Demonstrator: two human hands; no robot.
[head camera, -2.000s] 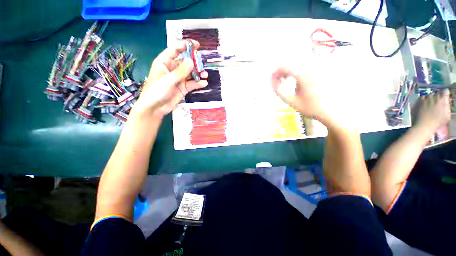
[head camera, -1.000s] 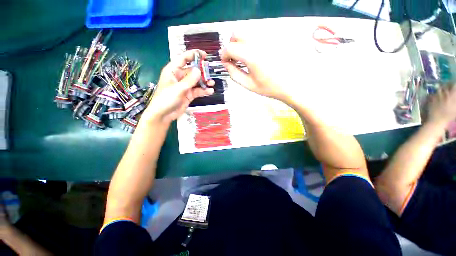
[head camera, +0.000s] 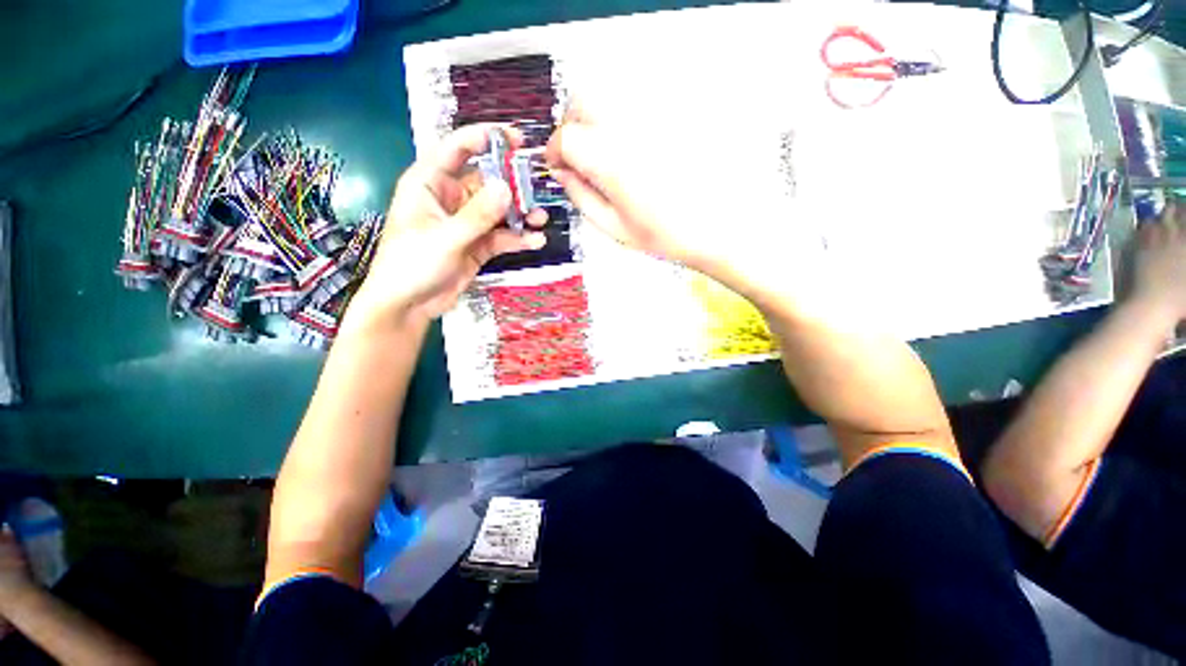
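My left hand (head camera: 449, 221) holds a grey connector housing (head camera: 516, 189) with a red band over the left part of the white wire tray (head camera: 676, 39). Short wires stick out of its right side. My right hand (head camera: 592, 169) is at those wires, fingertips pinched beside the housing; whether a wire is between them is too small to tell. Dark red wires (head camera: 501, 91) lie behind the hands. Black wires (head camera: 553, 237) are partly covered by my left hand. Red wires (head camera: 540, 328) lie nearer me, and yellow wires (head camera: 735, 319) are partly under my right forearm.
Wired connectors (head camera: 241, 247) are heaped on the green mat at left, near a blue bin (head camera: 269, 29). Red-handled scissors (head camera: 865, 68) lie on the tray. Part-wired connectors (head camera: 1082, 234) stand at its right end. A neighbour's arm (head camera: 1080, 403) reaches in at right, near black cables.
My right hand has come from the middle of the tray to the wires beside the housing. My left hand still holds the housing. The view has shifted slightly.
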